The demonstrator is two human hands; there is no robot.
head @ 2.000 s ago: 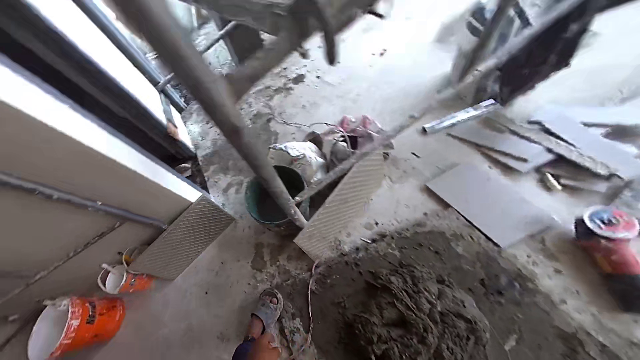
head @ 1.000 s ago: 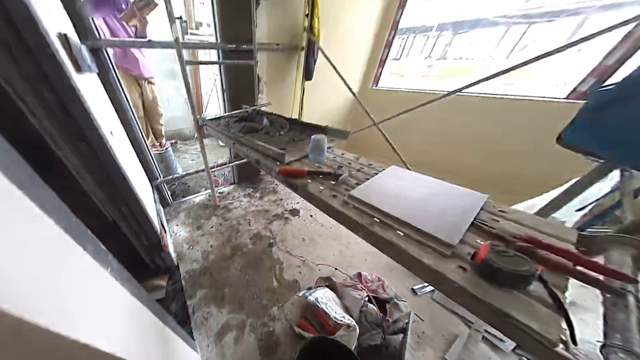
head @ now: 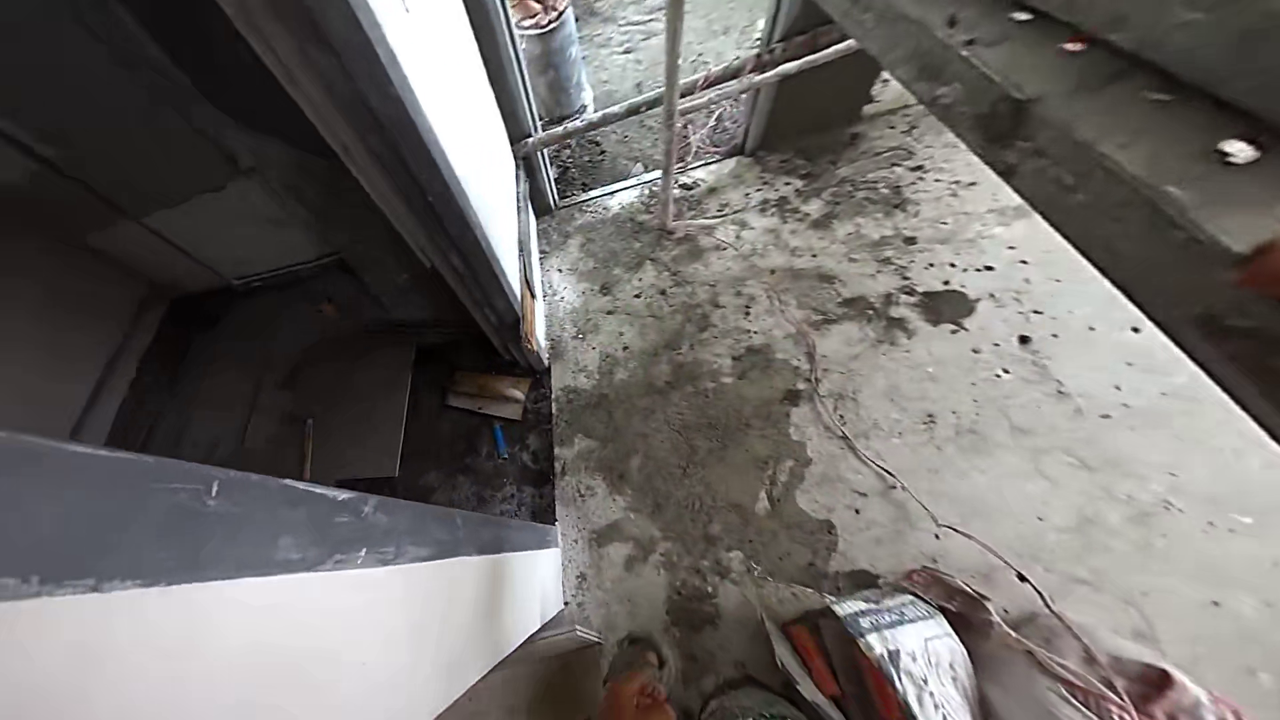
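Note:
Neither of my hands can be made out. At the bottom edge is what looks like my sandalled foot (head: 637, 690), partly cut off. Right of it lies an open sack (head: 905, 650) with orange-and-dark items inside, beside the rim of a dark bucket (head: 750, 700). A thin cable (head: 885, 472) runs from the sack across the stained concrete floor (head: 1000, 420). Through the doorway on the left lie a flat board with a wooden face (head: 488, 393), a small blue object (head: 500, 441) and a large flat panel (head: 365, 410). A blurred reddish shape (head: 1260, 268) touches the right edge, unclear what.
A white wall end (head: 300, 640) stands close at lower left, a door frame (head: 400, 170) above it. Scaffold pipes (head: 672, 110) cross the far opening, with a grey cylindrical container (head: 555, 65) beyond. A mortar-marked plank (head: 1080, 160) runs along the upper right.
The view has swung strongly, first up and then down to the left. The plank with the pale tile and tape measure, and the person in the far doorway, have mostly left the view.

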